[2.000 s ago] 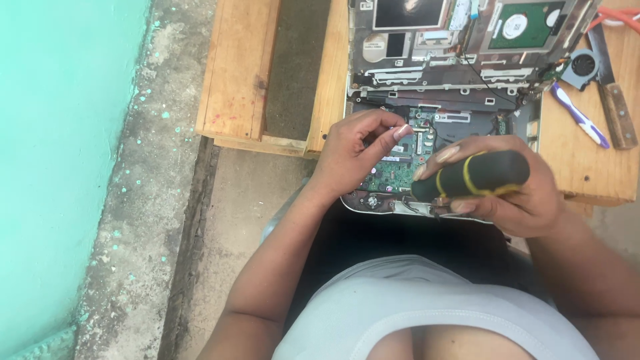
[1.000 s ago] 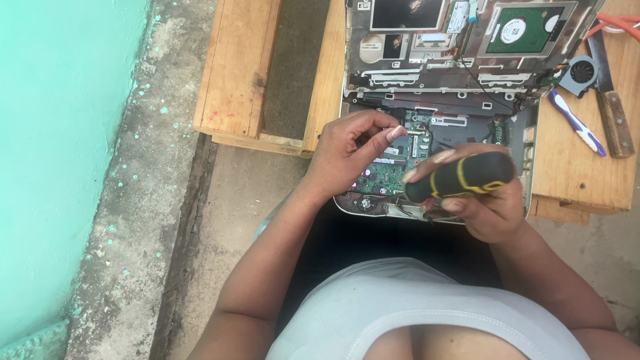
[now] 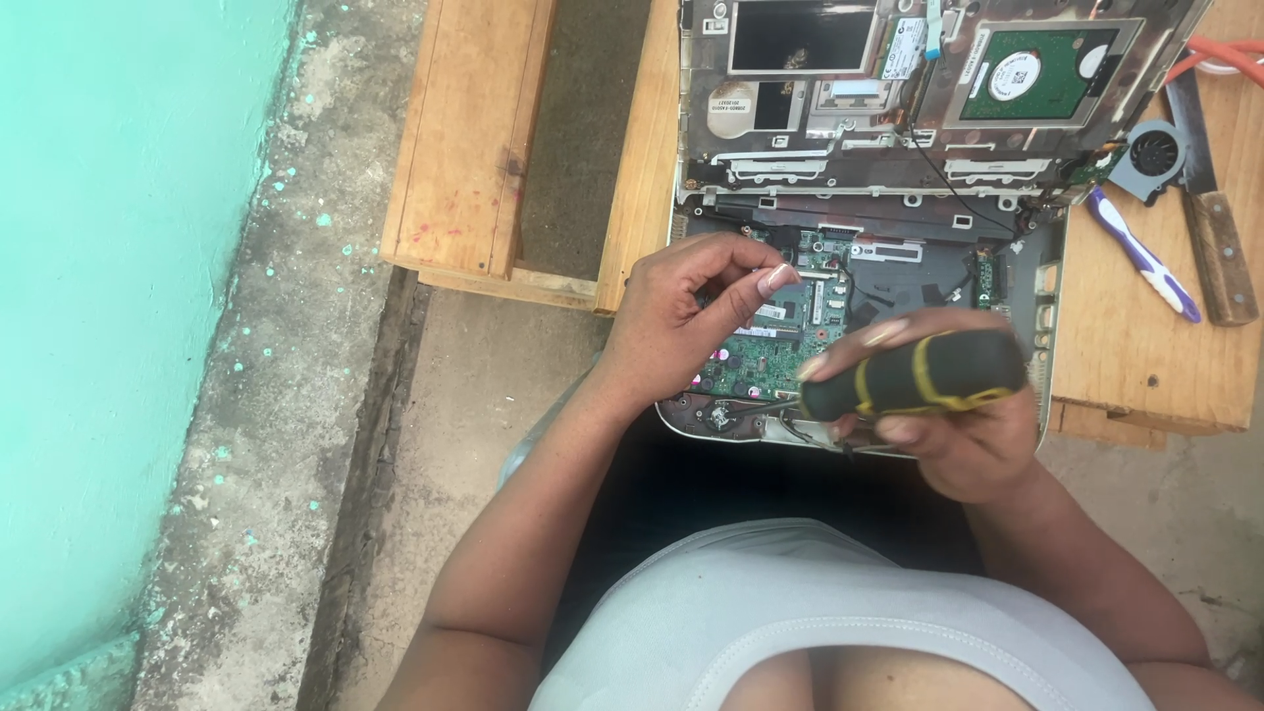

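A laptop base (image 3: 1049, 326) lies opened up, its green circuit board (image 3: 755, 365) exposed. My right hand (image 3: 948, 415) grips a screwdriver with a black and yellow handle (image 3: 913, 375); the shaft points left toward a round part (image 3: 721, 417) at the base's front left corner. Whether the tip touches it cannot be told. Over the board's left side is my left hand (image 3: 696, 306), thumb and index finger pinched close together; whether something small is between them is unclear. Behind stands the other half of the laptop casing (image 3: 790, 148), holding a hard drive (image 3: 1027, 74).
On the wooden table (image 3: 1136, 375) at the right are a cooling fan (image 3: 1150, 158), a purple and white toothbrush (image 3: 1144, 255), a knife with a wooden handle (image 3: 1223, 259) and an orange cable (image 3: 1220, 47). A teal wall (image 3: 118, 296) stands at the far left.
The screwdriver in my right hand has turned a little, its handle now closer to level than two seconds ago. My left hand keeps its pinched pose over the board.
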